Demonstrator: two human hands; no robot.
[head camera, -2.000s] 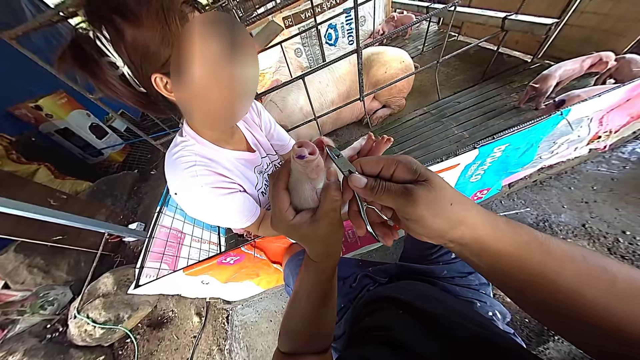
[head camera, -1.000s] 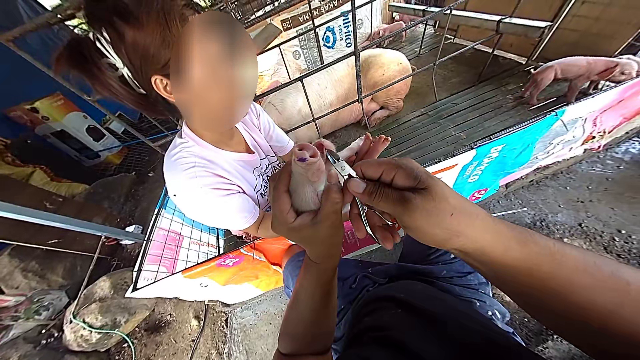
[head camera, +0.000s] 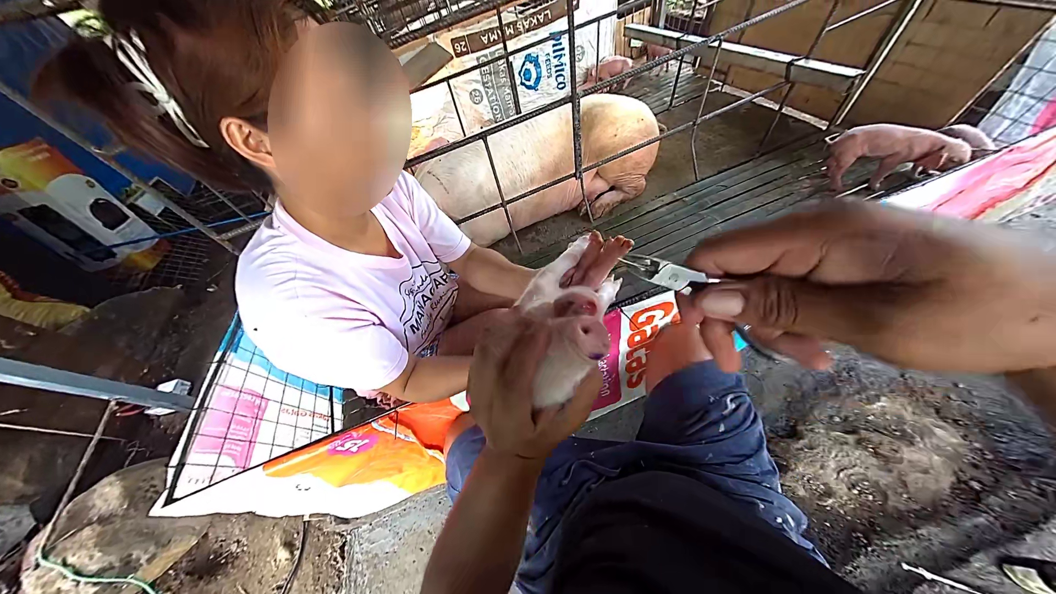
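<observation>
My left hand (head camera: 528, 388) is wrapped around the head of a pale piglet (head camera: 565, 363), whose snout points toward me and to the right. A purple mark shows by its mouth. The piglet's trotters stick up behind its head, near the forearms of a person (head camera: 338, 280) in a pink T-shirt. To the right of the piglet, my right hand (head camera: 817, 289) grips small metal nippers (head camera: 672, 275), their jaws pointing left, apart from the snout and near the trotters. The handles are mostly hidden by my fingers.
A rebar fence (head camera: 576, 99) stands behind the piglet. Beyond it a large sow (head camera: 536, 157) lies by a slatted floor (head camera: 701, 202), and piglets (head camera: 899, 150) stand at the right. Printed sacking (head camera: 330, 474) lines the lower fence. A rock (head camera: 107, 520) lies at lower left.
My right hand has drawn the nippers away from the piglet's mouth, to the right. The piglet's head has turned from facing up to facing right in my left hand.
</observation>
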